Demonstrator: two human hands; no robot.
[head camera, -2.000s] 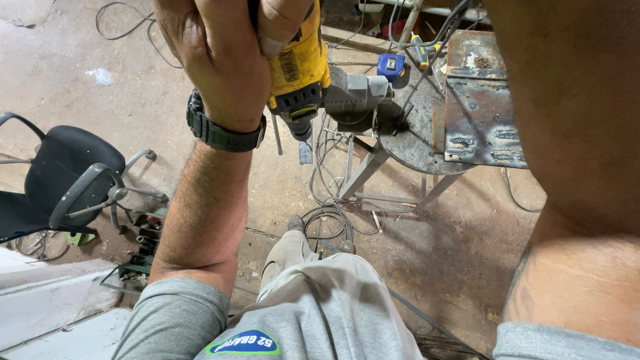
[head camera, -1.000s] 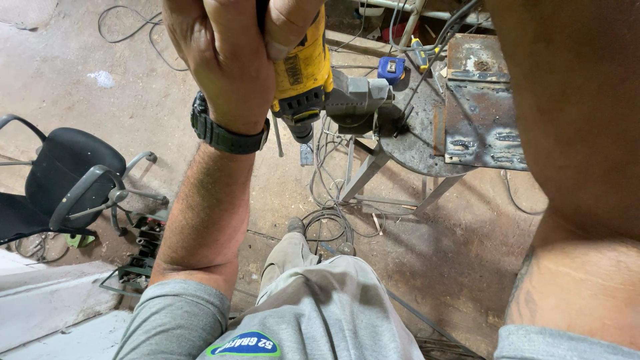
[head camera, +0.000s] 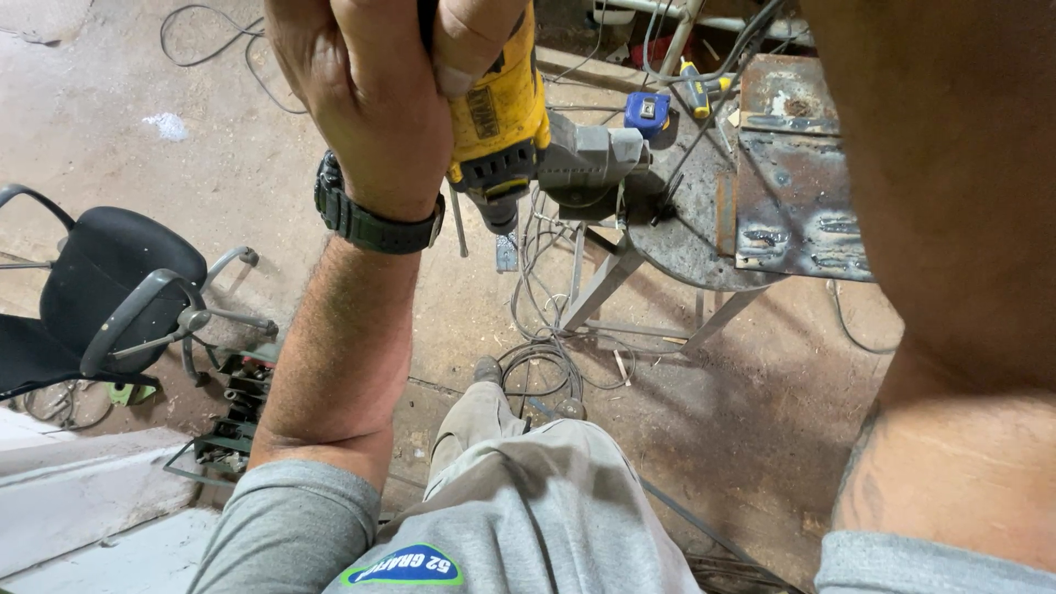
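At the top of the view, my left hand (head camera: 388, 91) grips a yellow and black DeWalt power drill (head camera: 495, 124), its chuck pointing down. A black wristwatch (head camera: 371, 219) is on that wrist. Just right of the drill, a grey bench vise (head camera: 590, 157) stands at the edge of a round metal table (head camera: 701, 247); a metal strip (head camera: 506, 252) shows below the chuck. My right arm fills the right side, and its hand is out of view. A rusty steel plate (head camera: 792, 198) with weld beads lies on the table, near a blue tape measure (head camera: 647, 114).
Cables (head camera: 540, 359) lie coiled on the floor by my foot and the table legs. A black office chair (head camera: 115, 289) stands at left, with a green metal toolbox (head camera: 235, 425) below it. A yellow-handled tool (head camera: 695, 87) lies near the table's back edge.
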